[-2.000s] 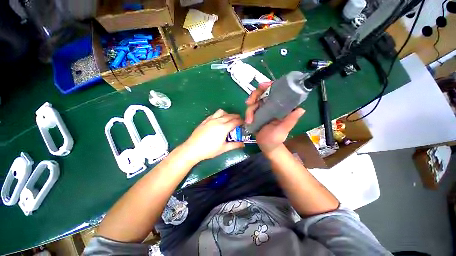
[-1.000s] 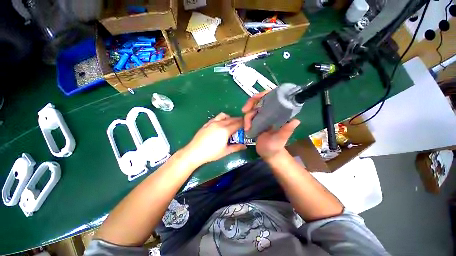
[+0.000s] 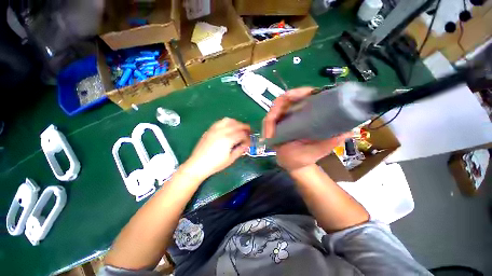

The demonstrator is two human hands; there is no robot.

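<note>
My right hand [image 3: 299, 153] is wrapped around the thick grey electric screwdriver [image 3: 323, 114], which is tilted, its tip end pointing down-left and its cord end to the right. A small workpiece with a blue battery [image 3: 253, 147] and white edges lies on the green bench just left of the screwdriver's lower end. My left hand [image 3: 222, 143] is beside the workpiece, fingers bent with the fingertips close together; whether they hold something small is not clear. The screwdriver tip and much of the workpiece are hidden or blurred.
Paired white loop housings [image 3: 141, 159] lie left of my left arm, with more loops [image 3: 59, 152] farther left. A white loop piece [image 3: 259, 88] lies behind my hands. Cartons [image 3: 145, 89] and a blue bin [image 3: 67, 94] stand along the back. A carton [image 3: 377, 156] is at right.
The screwdriver has swung so its cord end points more to the right, and it is blurred. My left hand has lifted off the workpiece and moved slightly left. The view has shifted a little.
</note>
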